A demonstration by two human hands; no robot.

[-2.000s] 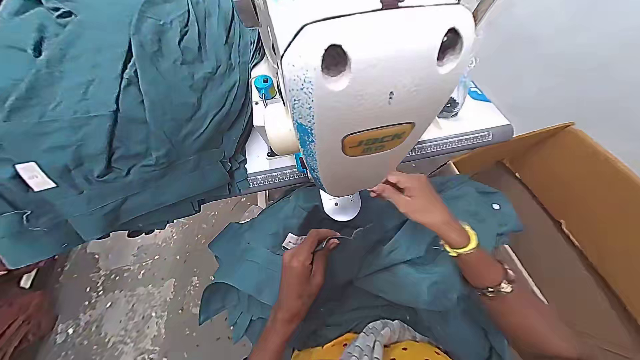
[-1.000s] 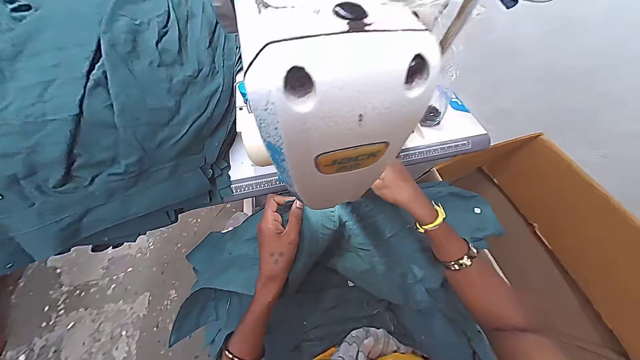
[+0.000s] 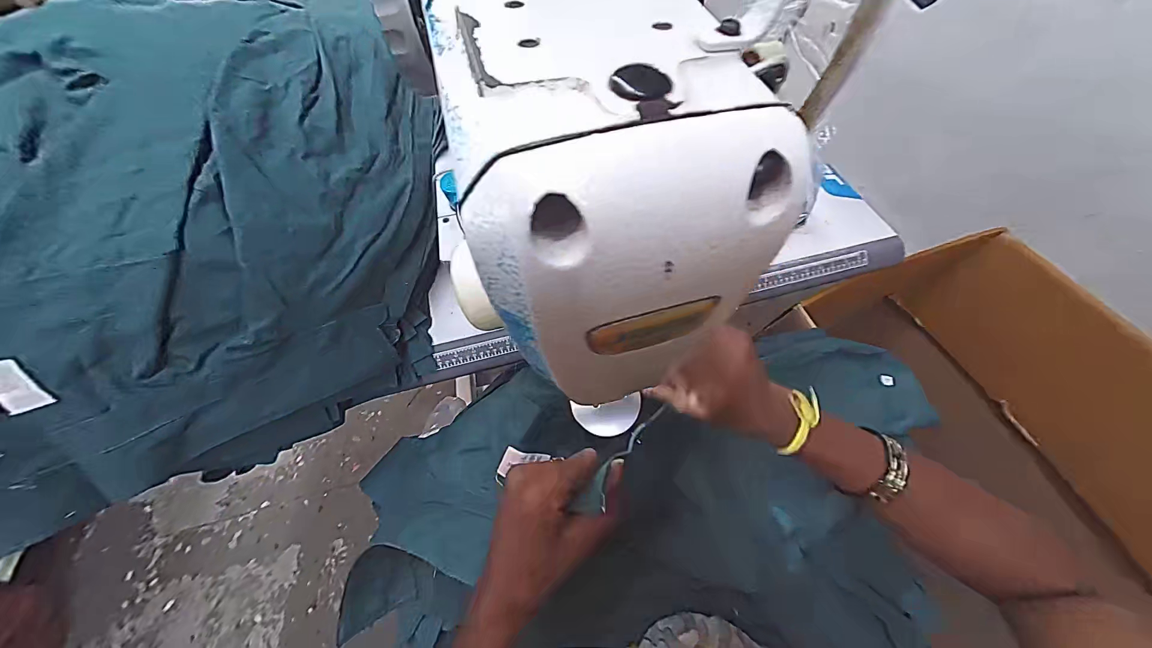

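Note:
A white sewing machine head (image 3: pixel 630 225) stands in the middle, with a round white part (image 3: pixel 607 418) showing under its lower end. Teal fabric (image 3: pixel 720 504) hangs below it and across the lap. Low and left of the round part, my left hand (image 3: pixel 549 513) pinches a fold of this fabric beside a small white label (image 3: pixel 520 461). My right hand (image 3: pixel 715 378) is closed and blurred near the machine's lower right side. A thin strip or thread (image 3: pixel 643 427) runs between the two hands; the right fingertips seem to hold its end.
Stacked teal garments (image 3: pixel 297 225) cover the table at the left. The machine bed's edge carries a ruler scale (image 3: pixel 477 353). An open cardboard box (image 3: pixel 1035 378) lies at the right. Speckled floor (image 3: pixel 225 531) shows at lower left, and a grey wall (image 3: pixel 1008 117) at upper right.
My left hand has moved down from the machine's lower edge, and the label beside it shows again. My right hand is still close to the machine's lower right side.

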